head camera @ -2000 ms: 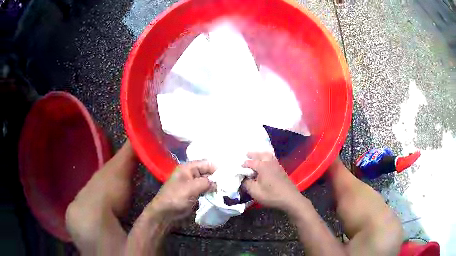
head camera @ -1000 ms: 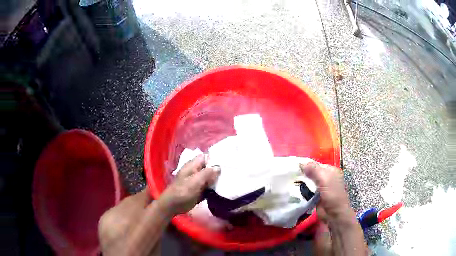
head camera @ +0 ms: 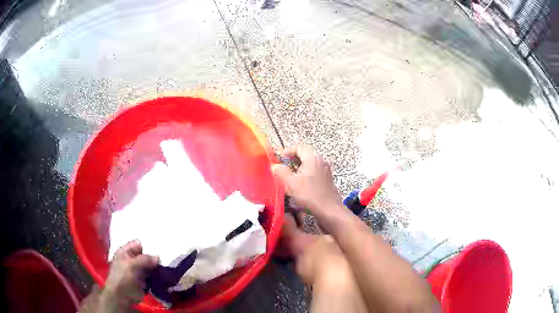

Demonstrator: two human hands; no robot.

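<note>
A white garment (head camera: pixel 165 208), overexposed, lies in the large red basin (head camera: pixel 86 226) with a dark bar-shaped patch near its right end. Dark purple cloth (head camera: pixel 162 278) shows at its lower edge. My left hand (head camera: pixel 127 266) grips the garment's lower left edge beside the dark cloth. My right hand (head camera: pixel 308 180) is off the garment, at the outer right side of the basin rim, with its fingers curled. Whether it holds something small is unclear.
A blue bottle with a long red cap (head camera: pixel 372 191) is on the floor to the right, partly behind my right forearm. A red bucket (head camera: pixel 478 278) is at the lower right. A duller red basin (head camera: pixel 34 284) is cut off at lower left. Pebbled concrete surrounds them.
The view has swung right, so the basin sits further left. My right hand has let go of the garment and moved outside the rim. The garment now lies lower in the basin.
</note>
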